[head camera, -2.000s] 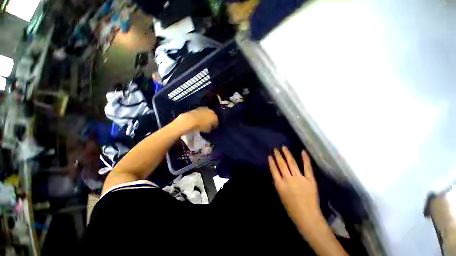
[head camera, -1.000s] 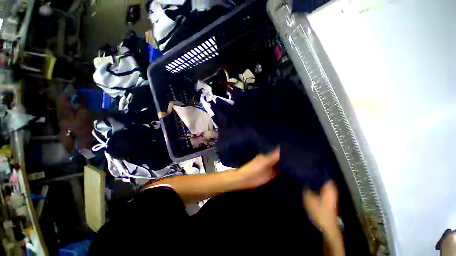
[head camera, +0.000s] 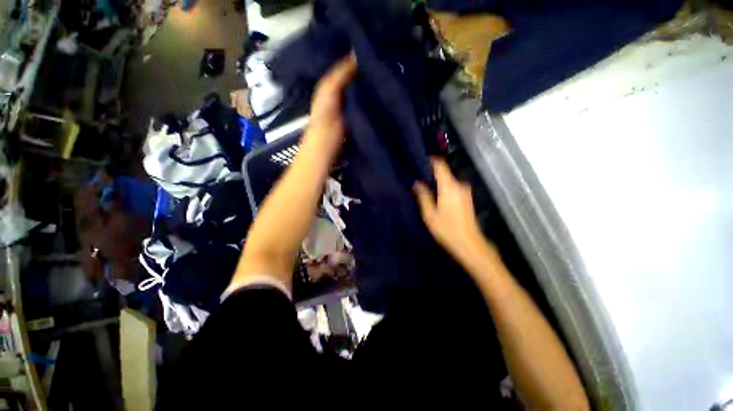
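A long bundle of dark navy fabric (head camera: 386, 136) is lifted above the dark plastic crate and hangs down toward my lap. My left hand (head camera: 331, 100) is at its upper left side, closed on the fabric; the fingertips are partly hidden by it. My right hand (head camera: 450, 205) is at its right side, lower down, with thumb and fingers at the fabric edge; whether it grips the cloth is not clear. The dark plastic crate (head camera: 251, 172) is below, partly covered by the bundle and my left arm, with light scraps (head camera: 325, 241) in it.
The white table (head camera: 627, 201) with its worn front edge (head camera: 530, 201) is on the right. More navy fabric (head camera: 554, 56) lies at its far end. White and black garments (head camera: 189, 160) are heaped left of the crate. A wooden board (head camera: 137, 361) stands at lower left.
The navy fabric has been raised from my lap and now stretches up and forward over the crate. My left hand has moved forward and up with it; my right hand has moved forward and left.
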